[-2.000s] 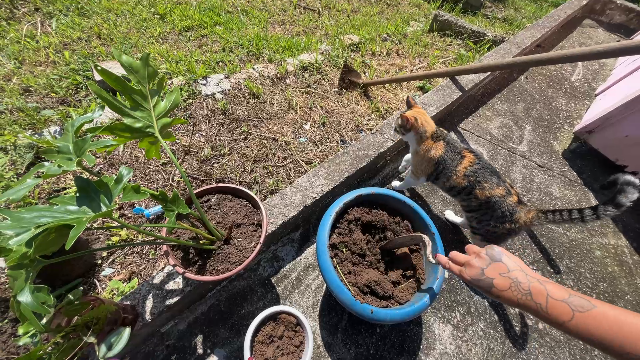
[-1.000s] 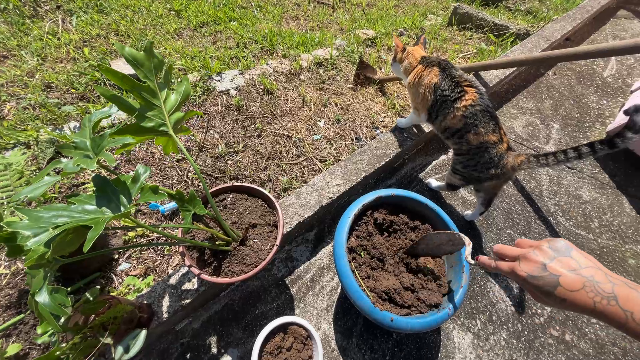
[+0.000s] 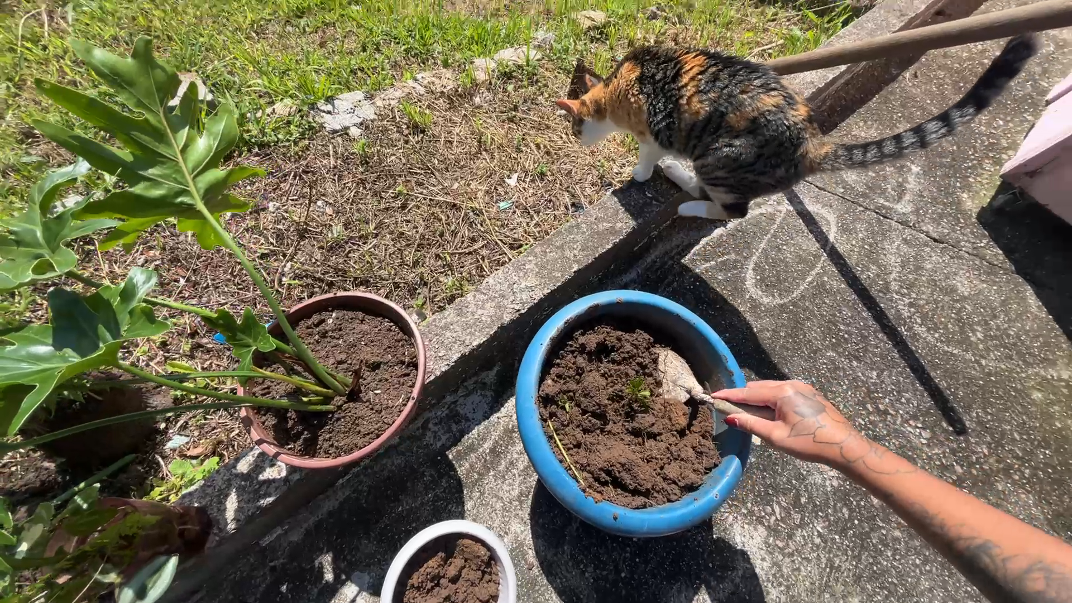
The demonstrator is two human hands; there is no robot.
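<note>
My right hand [image 3: 791, 419] grips the handle of a small garden trowel [image 3: 677, 378] at the right rim of a round blue pot [image 3: 536, 419]. The trowel's blade rests in the dark, crumbly soil [image 3: 615, 452], its tip partly hidden. A small green sprig [image 3: 638, 391] lies on the soil beside the blade. To the left, a reddish-brown pot [image 3: 416, 368] of soil holds a plant with large lobed leaves [image 3: 159, 159]. Below stands a white pot [image 3: 402, 561], also with soil in it, cut by the frame's lower edge. My left hand is out of view.
A calico cat [image 3: 712, 117] stands at the low concrete curb [image 3: 519, 293], beyond the blue pot. Behind it a long wooden handle [image 3: 930, 38] slants in from the right. Another potted plant [image 3: 134, 536] is at lower left. A pink object [image 3: 1043, 155] sits at the right edge.
The cat has moved forward along the curb, its head now over the dry ground. My right hand has tilted the trowel, and a green sprig now shows on the soil.
</note>
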